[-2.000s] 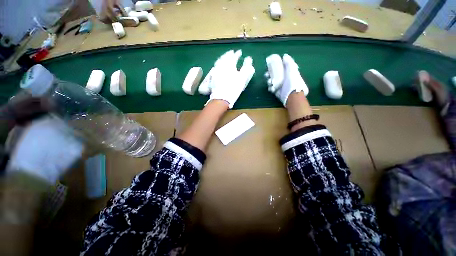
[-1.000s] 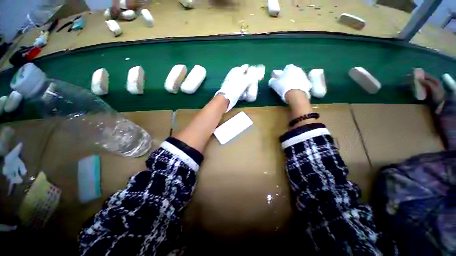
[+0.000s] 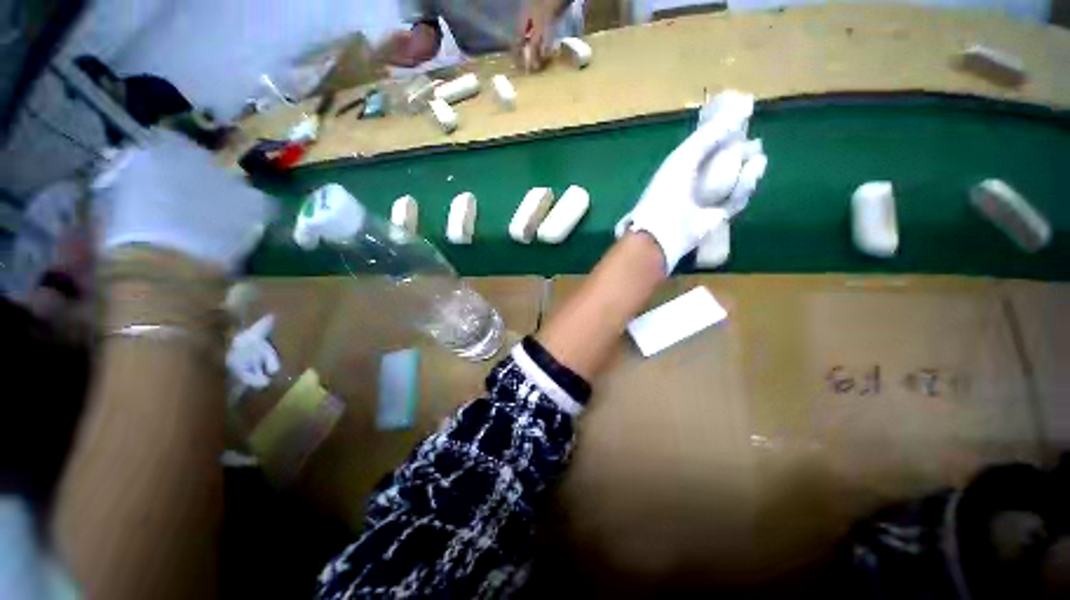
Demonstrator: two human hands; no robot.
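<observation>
My left hand (image 3: 678, 205), in a white glove, is over the green belt with its fingers around a white oblong workpiece (image 3: 722, 174). Another white shape shows at its fingertips; blur hides whether it is held. One more workpiece (image 3: 712, 246) lies partly under the hand. Two workpieces lie close together left of the hand, one tan-faced (image 3: 532, 216) and one white (image 3: 566, 216). My right hand is not seen; only its dark plaid sleeve and pale cuff show, blurred, at the bottom right. A white block (image 3: 678, 321) lies on the cardboard (image 3: 810, 410).
More workpieces lie on the belt (image 3: 798, 152) and far bench. A clear bottle (image 3: 411, 281), teal pad (image 3: 397, 389), yellowish sheet (image 3: 296, 424) and spare glove (image 3: 252, 352) are left. Another person's gloved hand (image 3: 182, 205) and forearm reach in at left; more hands show across the belt.
The view has swung left, so the bench things sit further right. My left hand has closed around a workpiece. My right hand has left the belt and dropped back towards the bottom right.
</observation>
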